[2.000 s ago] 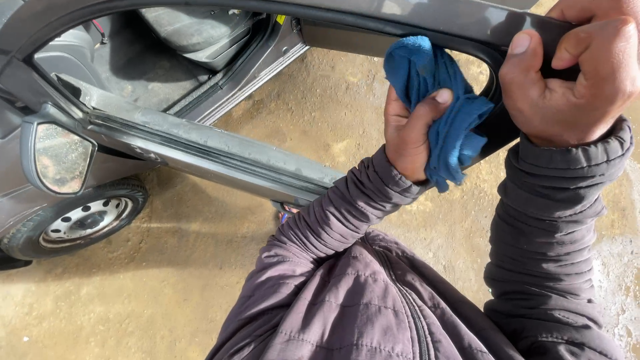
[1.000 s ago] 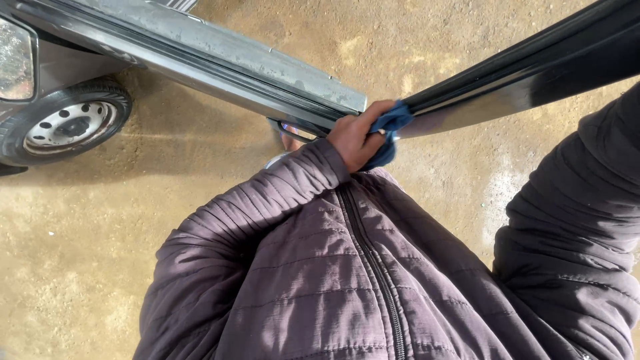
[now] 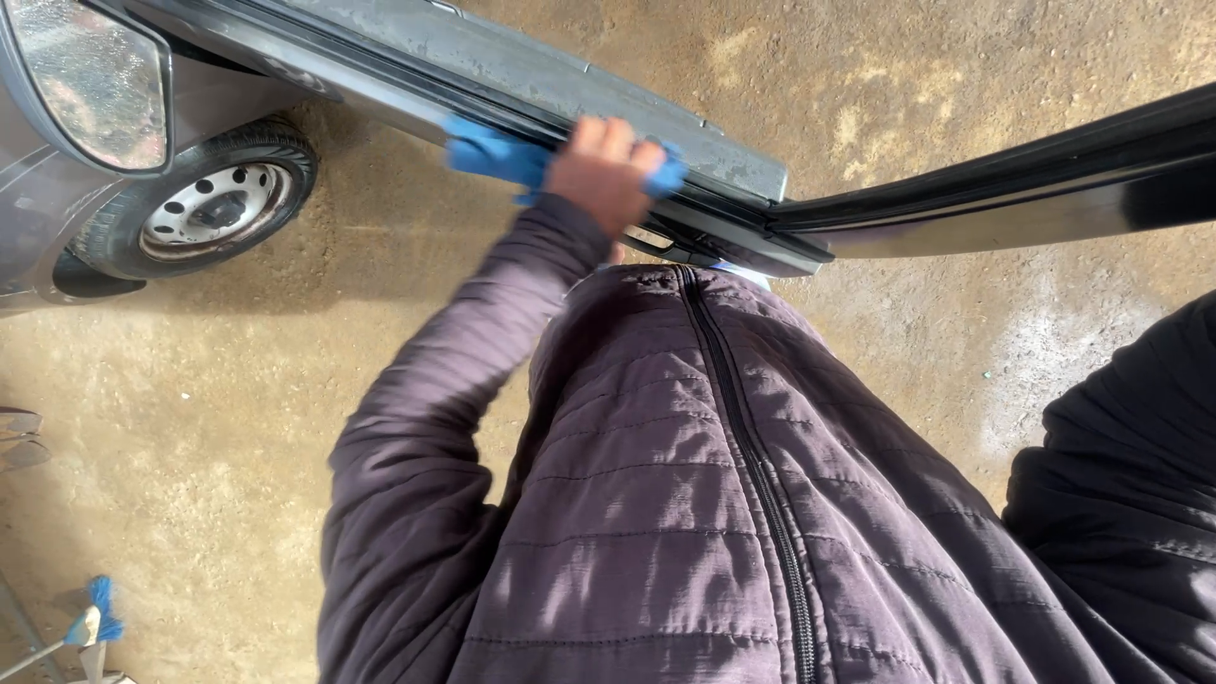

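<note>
My left hand (image 3: 608,176), slightly blurred, is closed over a blue cloth (image 3: 499,157) at the lower window edge of a grey car door (image 3: 408,114). The cloth spreads out to the left of my fingers and also shows on their right side. Just below my hand is the door's outer handle (image 3: 655,242). The black window frame (image 3: 950,185) rises from the door's rear end toward the right edge of the view. My right hand is out of view; only the dark right sleeve shows at the right.
At the upper left are the car's side mirror (image 3: 95,85), covered in droplets, and a front wheel (image 3: 214,209) with a white rim. A brush with blue bristles (image 3: 104,608) is at the lower left on the brown ground. My jacket fills the lower middle.
My left hand has gone with the cloth from the window frame down to the door's lower window edge, then left along it. My right hand, on the frame two seconds ago, has left the view.
</note>
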